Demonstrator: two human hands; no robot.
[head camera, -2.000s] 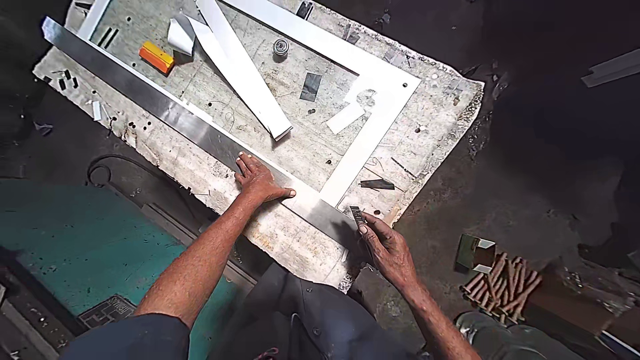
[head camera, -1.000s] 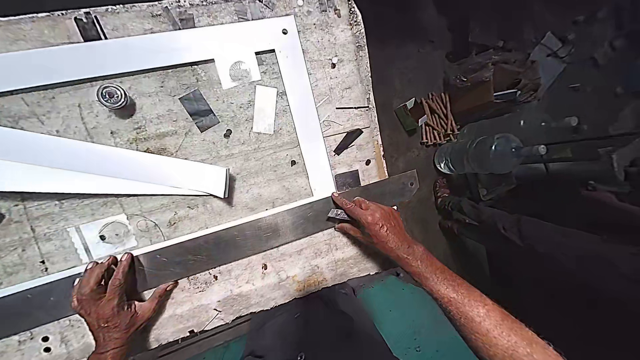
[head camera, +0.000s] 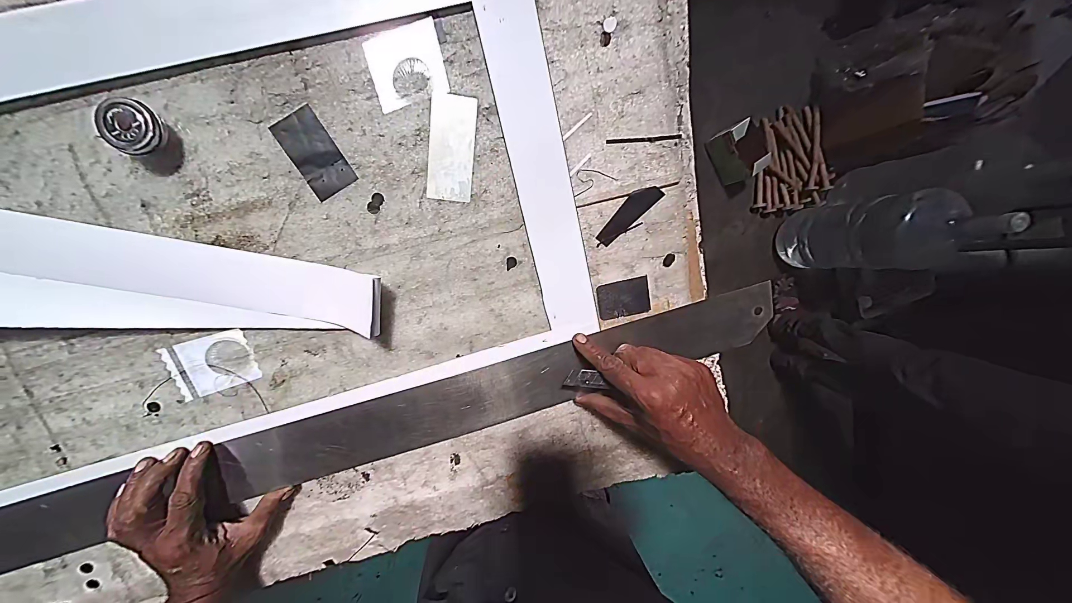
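Observation:
A long metal straightedge (head camera: 452, 414) lies along the near side of a white frame (head camera: 536, 159), leaving a narrow white strip showing beyond it. At lower left, my left hand (head camera: 188, 511) presses on the straightedge with fingers spread. My right hand (head camera: 657, 385) rests over its right part, the index fingertip at the frame's corner. A small segmented blade, perhaps that of a snap-off knife (head camera: 586, 379), sticks out between the right thumb and fingers; the rest of it is hidden. White folded strips (head camera: 193, 268) lie inside the frame.
On the worn work board (head camera: 419, 243) are a round metal-rimmed object (head camera: 130, 126), a dark rectangular piece (head camera: 313, 152), a pale rectangular piece (head camera: 452, 147) and a torn white label (head camera: 213, 364). Beyond the right edge are rusty bolts or pegs (head camera: 791, 159) and a clear plastic bottle (head camera: 875, 228).
The view has turned and come closer to the frame's corner. My right index finger now reaches to the corner, where a second ago the hand was gathered around the blade. My left hand stays on the straightedge.

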